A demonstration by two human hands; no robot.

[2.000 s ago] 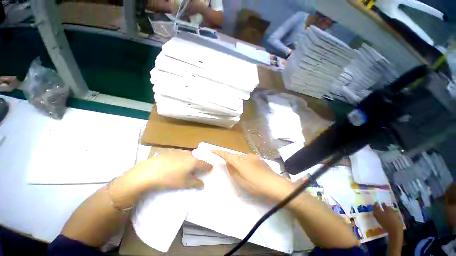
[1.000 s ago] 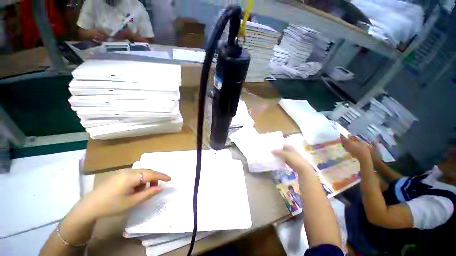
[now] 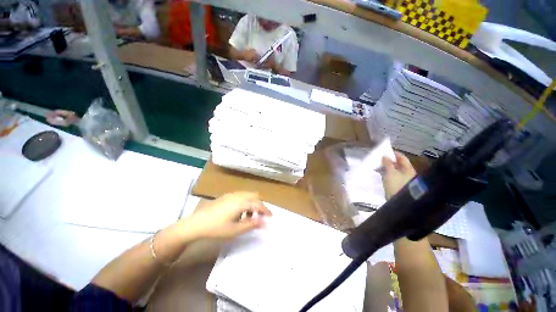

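A pile of flat white units (image 3: 299,262) lies on the bench in front of me. My left hand (image 3: 241,216) is over the pile's upper left part, fingers curled; whether it pinches something small cannot be told. My right hand (image 3: 397,173) is at the clear plastic bag (image 3: 332,189), beyond the screwdriver, with its fingers on a white slip (image 3: 373,159). The black electric screwdriver (image 3: 420,198) hangs tilted across my right forearm and hides part of it. Its cable crosses the pile's right side.
A tall stack of white units (image 3: 265,134) stands on brown cardboard (image 3: 235,183). A white sheet (image 3: 128,192) covers the left bench, with a dark round dish (image 3: 41,145) and a clear bag (image 3: 105,129). More stacks stand back right. A person (image 3: 268,42) sits across. Printed sheets (image 3: 488,289) lie right.
My right hand has moved from the white pieces near the printed sheet to the plastic bag and has a white slip. The view has turned, and the screwdriver now appears further right and tilted.
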